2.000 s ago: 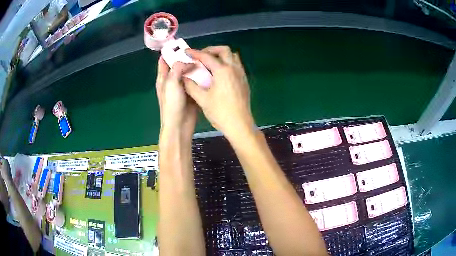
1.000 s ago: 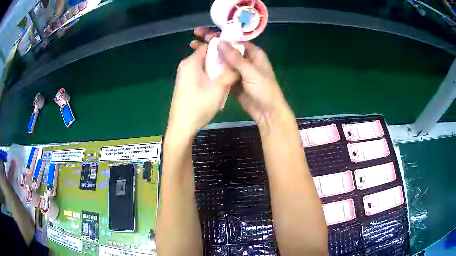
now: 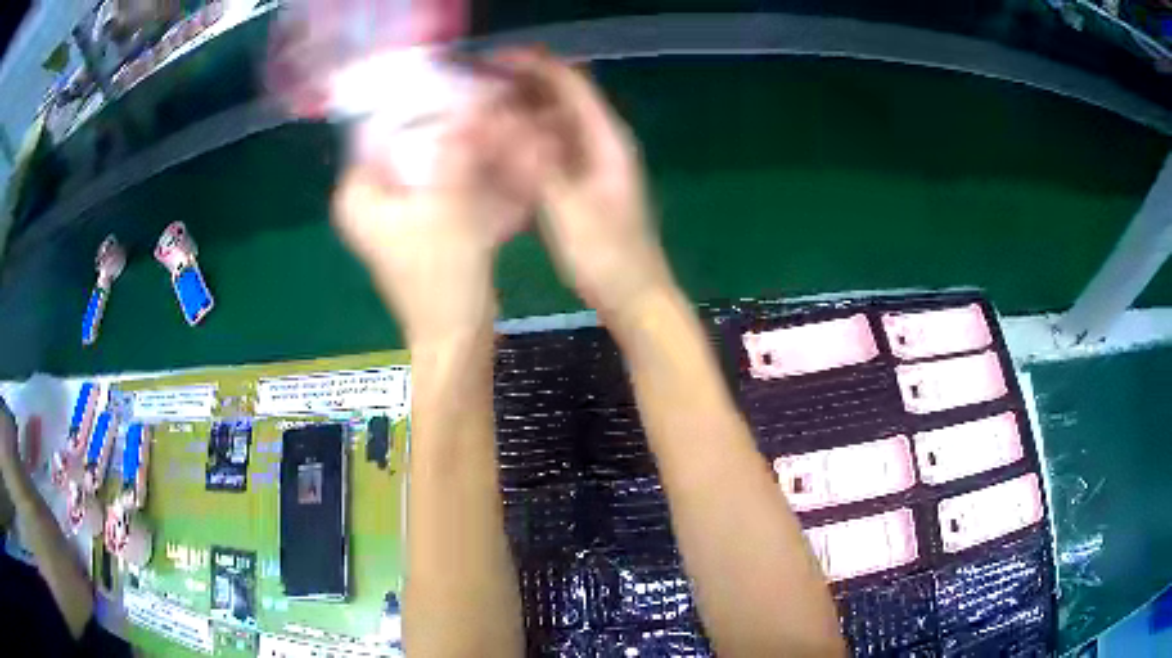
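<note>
A pink handheld fan [image 3: 373,64] is held up over the belt, badly blurred, its round head at the upper left of my hands. My left hand [image 3: 418,212] is closed around its pale handle. My right hand [image 3: 566,161] is against the handle's right side, fingers blurred; its exact grip is hidden. No blue shows on the held fan. Pink handle covers [image 3: 842,473] lie in columns in the right part of the black plastic tray [image 3: 591,424].
Two open fan units [image 3: 190,285] with blue batteries lie on the green belt [image 3: 797,193]. More lie at the left end of the yellow-green mat [image 3: 180,514], near another person's arm [image 3: 52,540]. A black phone shape [image 3: 314,514] is on the mat.
Both hands and the fan first moved right, then back left. The fan is now more blurred, its head up at the top edge. The two belt units have shifted slightly right.
</note>
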